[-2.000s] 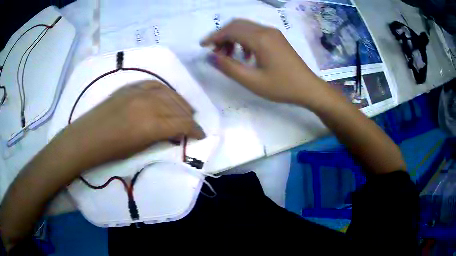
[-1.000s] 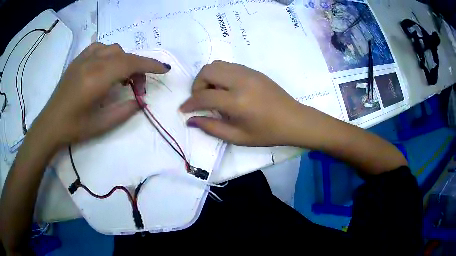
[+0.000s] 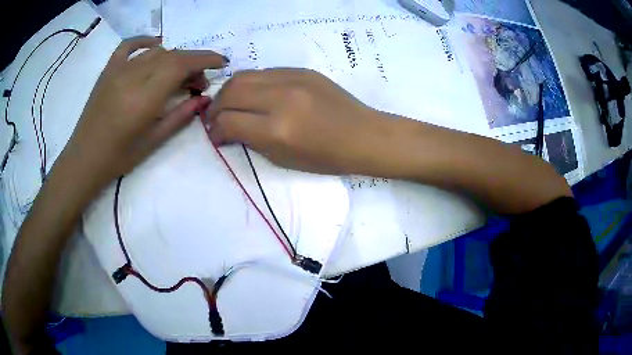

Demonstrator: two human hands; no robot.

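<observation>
The white rounded panel (image 3: 187, 222) lies at the near edge of the bench. My left hand (image 3: 142, 104) is over its far left part, with thumb and finger pinching a small dark connector (image 3: 196, 92) at the end of the wires. My right hand (image 3: 284, 114) is beside it, its fingertips bent at the red-and-black wires (image 3: 239, 182) just below that connector. The wires run down to a black connector (image 3: 308, 264) at the right edge. Other black connectors sit at the left (image 3: 122, 273) and near edge (image 3: 216, 322). A thin white cable (image 3: 331, 281) hangs off the right edge.
A second white panel (image 3: 69, 76) with wires lies at the left. Tweezers (image 3: 540, 121) lie on the picture sheet (image 3: 513, 69) at the right. A black bracket (image 3: 608, 97) is at the far right, and a whitish oval object (image 3: 428, 8) at the far edge. Blue stools stand below.
My right hand has moved left to meet my left hand at the far connector. The red and black wires have spread apart. The view has shifted, and the whitish oval object now shows at the top.
</observation>
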